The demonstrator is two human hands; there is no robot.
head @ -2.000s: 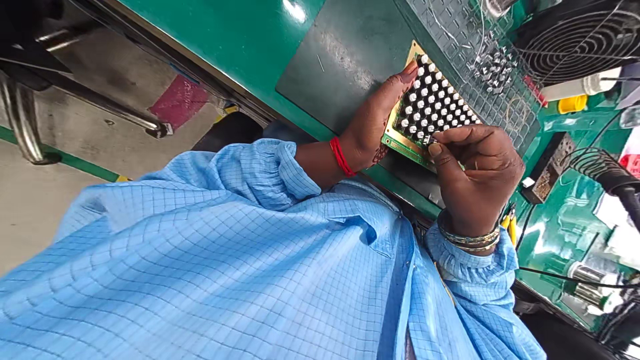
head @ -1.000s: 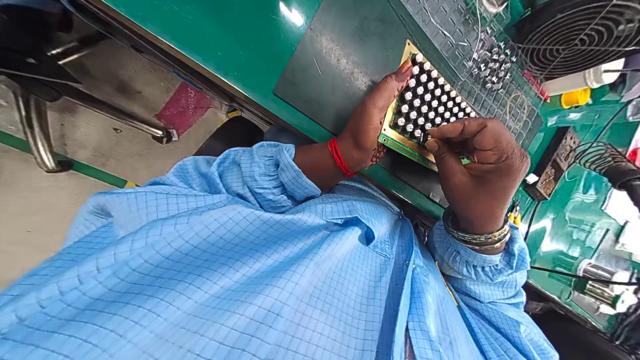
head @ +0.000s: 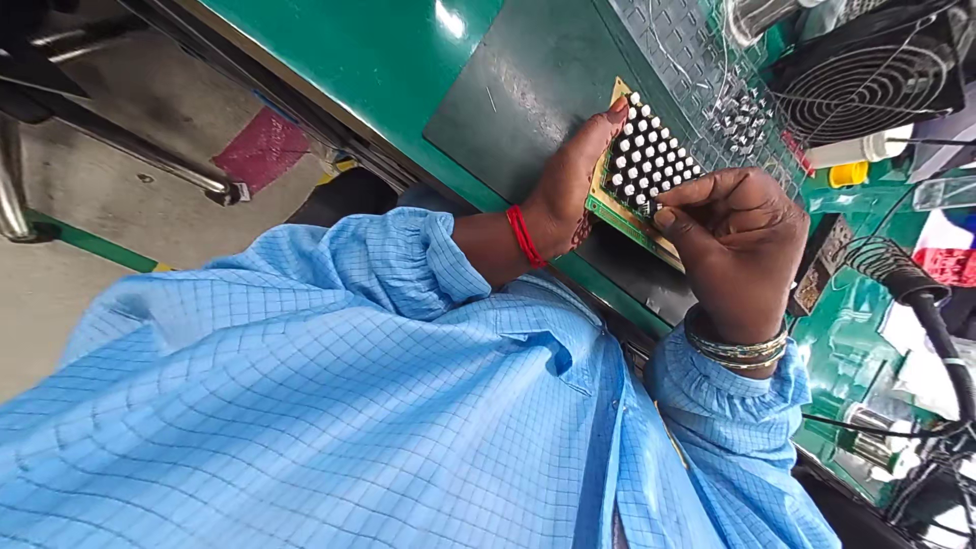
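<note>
My left hand [head: 568, 187] grips a circuit board [head: 608, 200] by its left edge, the thumb resting on its top corner. Rows of small white-topped black components [head: 646, 152] cover the board, which is tilted above the near edge of the bench. Over the lower right part of those rows is my right hand [head: 736, 236], its thumb and forefinger pinched together at one component. Whether a loose part is between these fingertips cannot be told. The remaining fingers of that hand are curled.
A dark mat [head: 518, 99] lies on the green bench [head: 343, 53]. Beyond the board is a clear gridded tray [head: 679, 61] with loose small parts [head: 740, 118]. A black fan [head: 862, 84], a yellow cap [head: 848, 174] and a soldering iron holder's coil [head: 881, 263] stand to the right.
My right thumb and forefinger have shifted slightly over the lower part of the board. My left hand keeps its hold on the board's edge.
</note>
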